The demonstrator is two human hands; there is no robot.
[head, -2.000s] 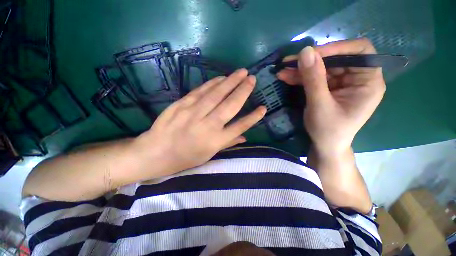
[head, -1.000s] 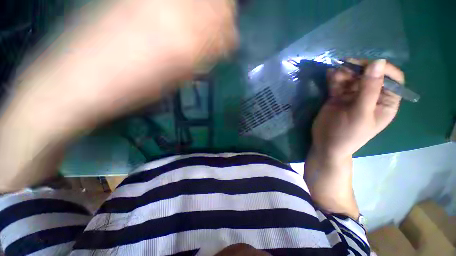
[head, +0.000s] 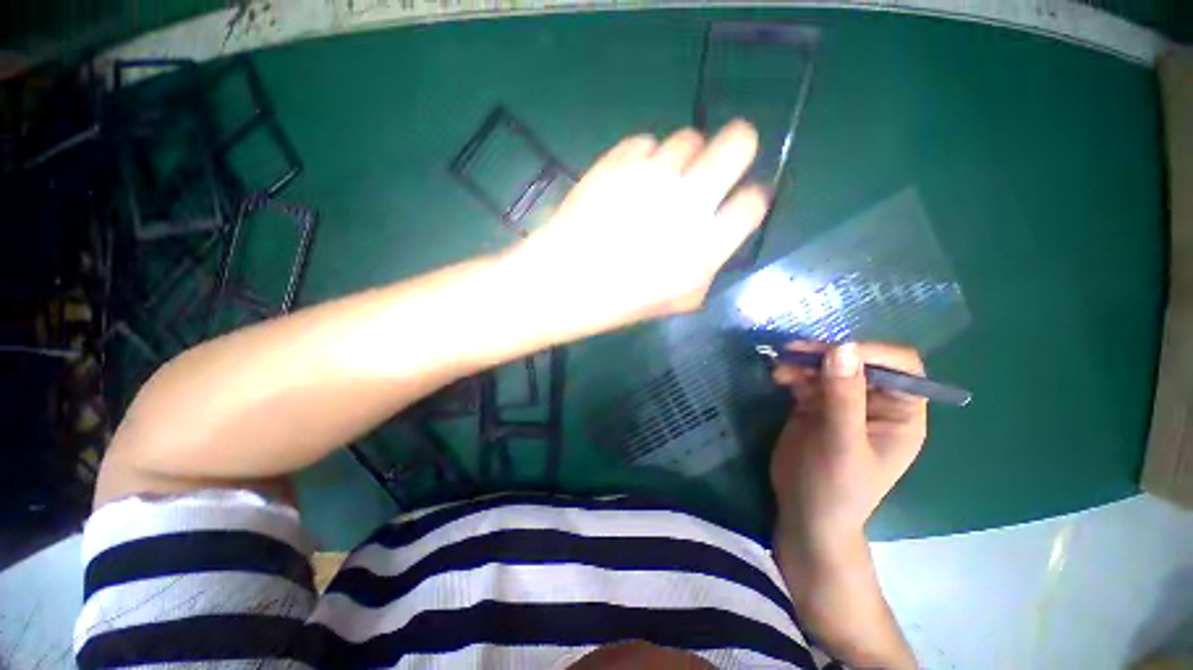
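Observation:
My right hand (head: 850, 445) holds dark tweezers (head: 916, 385) like a pen, their tips over the clear sheet. The clear sheet (head: 903, 249) lies on the green tabletop with bright glare and rows of small dark strips (head: 674, 412) at its lower left end. My left hand (head: 661, 216) is raised in front of me, overexposed and slightly blurred, its fingers pointing to the upper right. It overlaps the near end of a long black rectangular frame (head: 793, 111). Whether it touches or holds that frame is hidden.
Loose black frames (head: 170, 151) are heaped at the left. Another frame (head: 465, 160) lies beyond my left hand. More frames (head: 523, 429) lie under my left forearm, near the striped top. The table's pale far edge (head: 523, 20) curves along the top.
My left hand came off the frame over the strips and crossed left, then moved to upper centre. That frame no longer covers the strips. The view now takes in more of the far table.

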